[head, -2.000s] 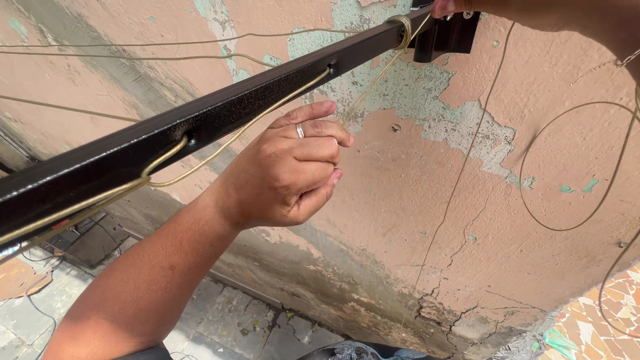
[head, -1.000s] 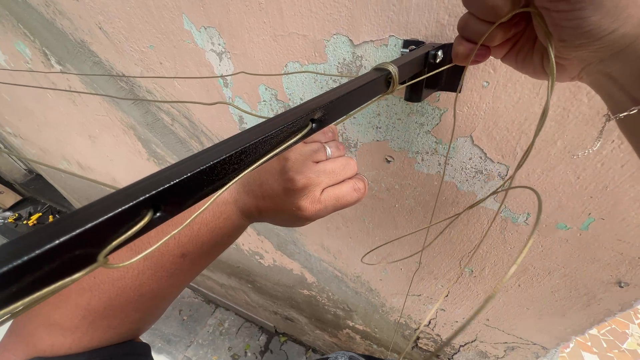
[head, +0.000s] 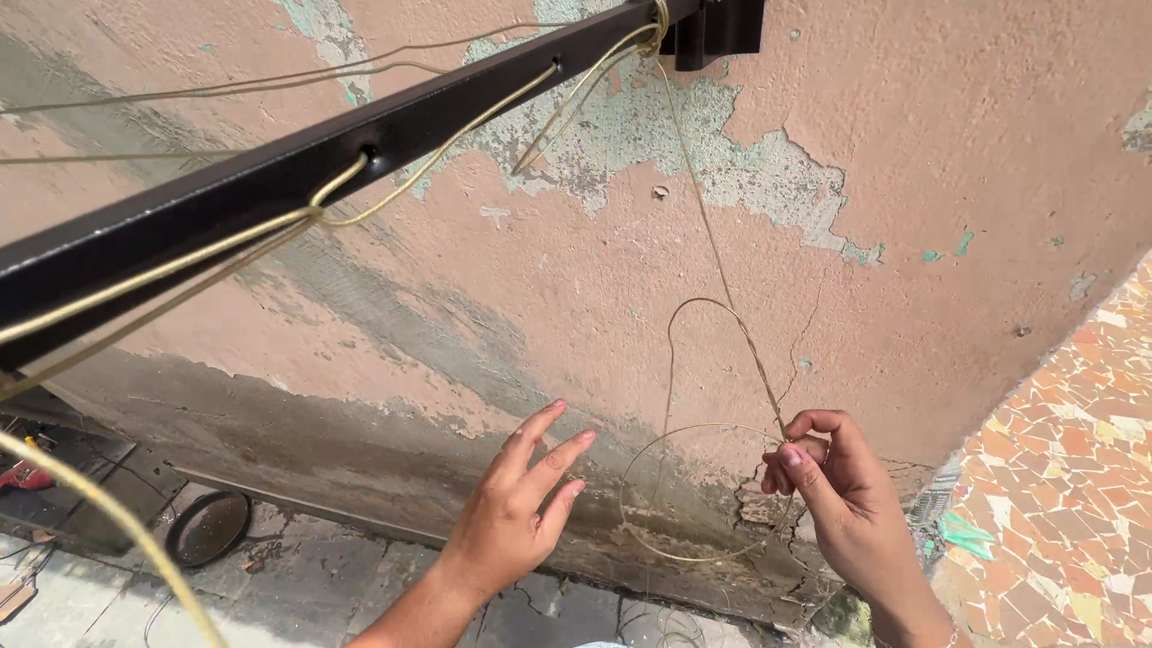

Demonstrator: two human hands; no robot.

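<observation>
A thin yellowish cord point(head: 438, 155) threads through holes in a black metal bar point(head: 234, 193) and wraps around the bar near its bracket point(head: 720, 34) at the top. From that wrap a strand runs down to my right hand point(head: 832, 490), which pinches it between thumb and fingers at lower right. Loops of the cord point(head: 670, 553) hang beside this hand. My left hand point(head: 517, 508) is at lower centre with its fingers spread, holding nothing, below the bar and left of the loops.
Behind the bar stands a peeling pink wall point(head: 927, 153). Below lie grey floor tiles point(head: 315, 576) with a round dark pan or lid point(head: 209, 528) and a red object point(head: 25, 475) at left. Broken-tile paving point(head: 1071, 468) shows at right. More cord crosses the upper left.
My right hand has moved down from beside the bracket, still holding the cord. My left hand has come away from the bar, downward, and its fingers have spread.
</observation>
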